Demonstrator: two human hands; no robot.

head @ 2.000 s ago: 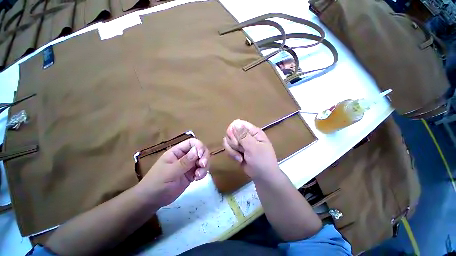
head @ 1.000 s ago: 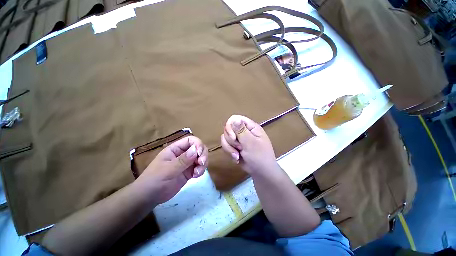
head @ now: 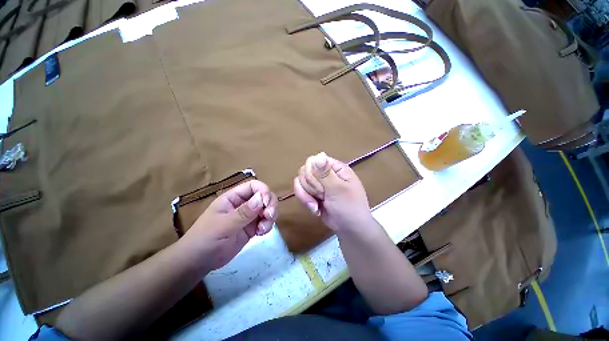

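Observation:
A large brown bag body panel (head: 254, 100) lies flat on the white table. My left hand (head: 234, 223) is over the panel's near edge beside the notch, thumb and fingertips pinched together. My right hand (head: 334, 190) is a little to the right, over the near edge, fingers curled and thumb against the forefinger. I cannot tell if either hand holds something small. The corner notch with its dark folded edge (head: 214, 187) and white corner tabs shows behind my left hand. A lower panel layer (head: 304, 230) shows between the hands.
A glue bottle (head: 451, 148) with amber liquid lies on its side at the right. Bag handles (head: 400, 41) loop off the panel's right end. Stacked bag bodies (head: 517, 66) hang over the table's right edge. Wrapped hardware (head: 13, 156) is at the far left; overlapped bag pieces (head: 40, 33) lie behind.
The whole view has shifted slightly, so the panel appears a little further left and up. Both hands keep nearly the same pinched pose over the near edge.

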